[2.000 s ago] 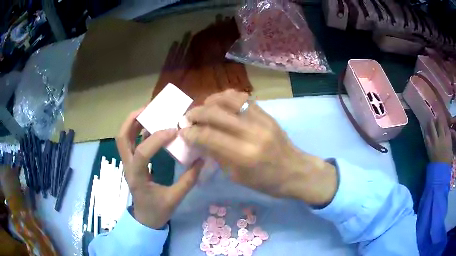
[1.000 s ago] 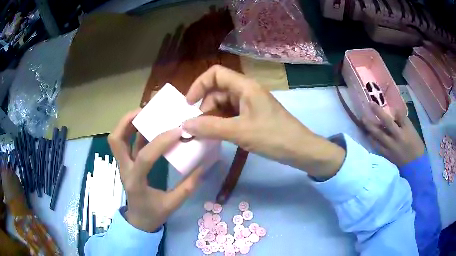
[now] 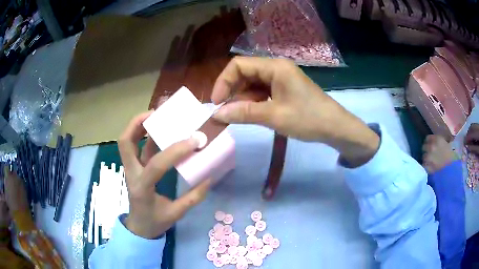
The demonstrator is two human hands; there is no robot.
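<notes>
My left hand (image 3: 157,184) holds a pale-pink box (image 3: 212,160), its bright side (image 3: 176,121) tilted up. The left index finger lies by a pale round button (image 3: 199,140) on a brown strap (image 3: 210,131) at the box's edge. My right hand (image 3: 283,102) pinches the strap, with something thin and pale between thumb and finger; I cannot tell what it is. The strap's free holed end (image 3: 269,190) hangs below the right hand. Loose pink buttons (image 3: 241,247) lie in front of me on the white sheet (image 3: 325,231).
Brown straps (image 3: 181,73) lie on brown paper (image 3: 110,89), with a bag of buttons (image 3: 294,34) behind. White tubes (image 3: 105,199) and black tubes (image 3: 44,168) are at left. Pink boxes (image 3: 444,94) stand at right. Co-workers' hands (image 3: 438,152) are on both sides.
The right hand has moved from the button along the strap, and the strap's free end has swung right. The neighbour's hand and the strapped box at right have moved away.
</notes>
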